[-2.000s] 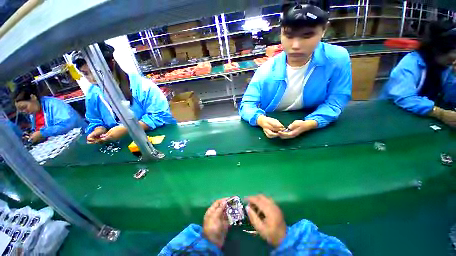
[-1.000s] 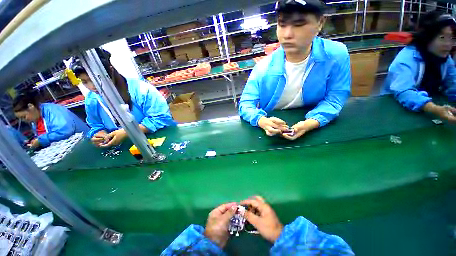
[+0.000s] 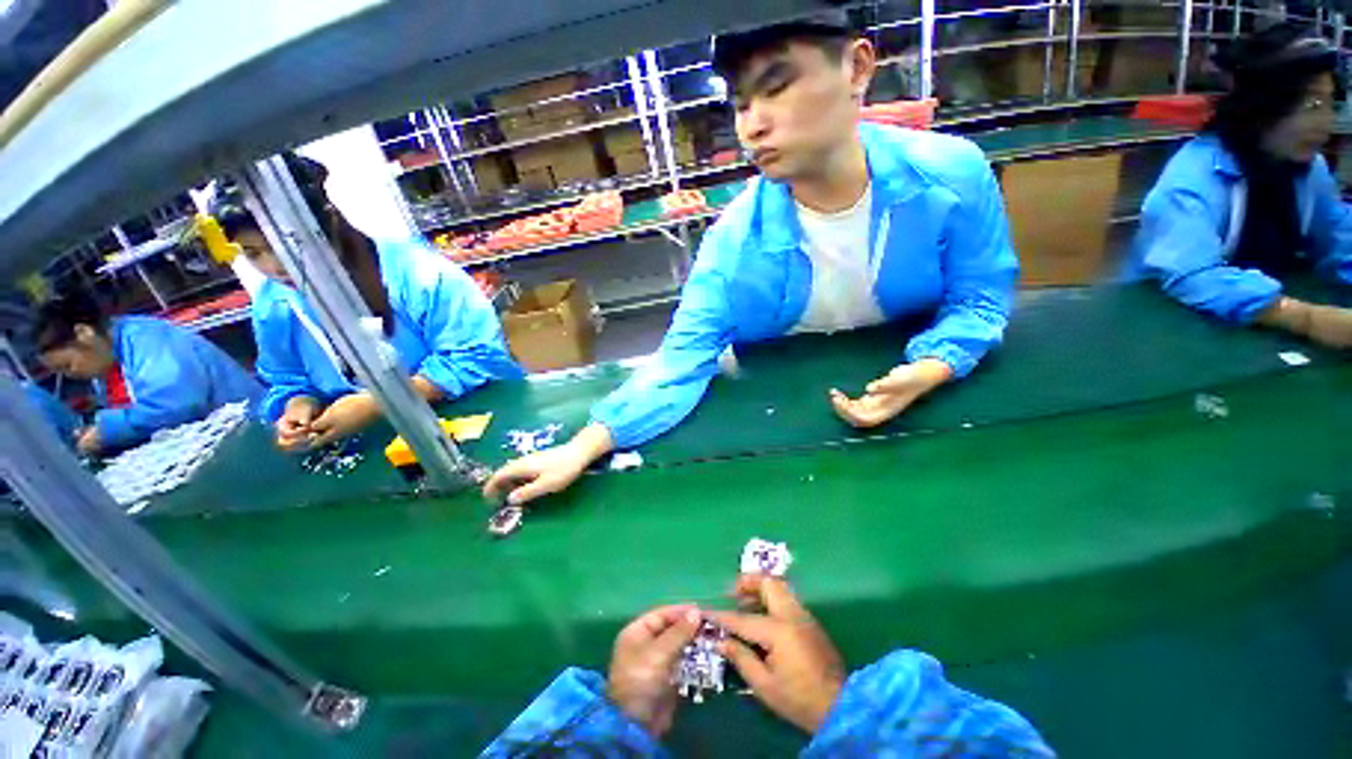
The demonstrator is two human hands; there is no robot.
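Observation:
A small open electronic unit [image 3: 700, 661], pale at the rim with darker parts inside, is held between both hands low in the middle of the head view. My left hand [image 3: 650, 667] grips its left and upper side. My right hand [image 3: 786, 653] has its fingertips on the unit's upper right side. A second pale unit [image 3: 765, 558] is just beyond my right fingers, over the green belt; whether the fingers touch it is hard to tell. Fine detail is blurred.
A person opposite reaches a hand [image 3: 546, 469] to a unit [image 3: 506, 521] on the belt [image 3: 964, 541]. Metal posts [image 3: 178, 549] stand at left, near a yellow-orange holder [image 3: 472, 427]. Trays of units in clear plastic [image 3: 89, 682] lie lower left. Other people sit left and right.
The second pale unit now shows beyond my right hand. The unit on the belt has moved right, and the person opposite has stretched an arm to it. My hands stay around the held unit.

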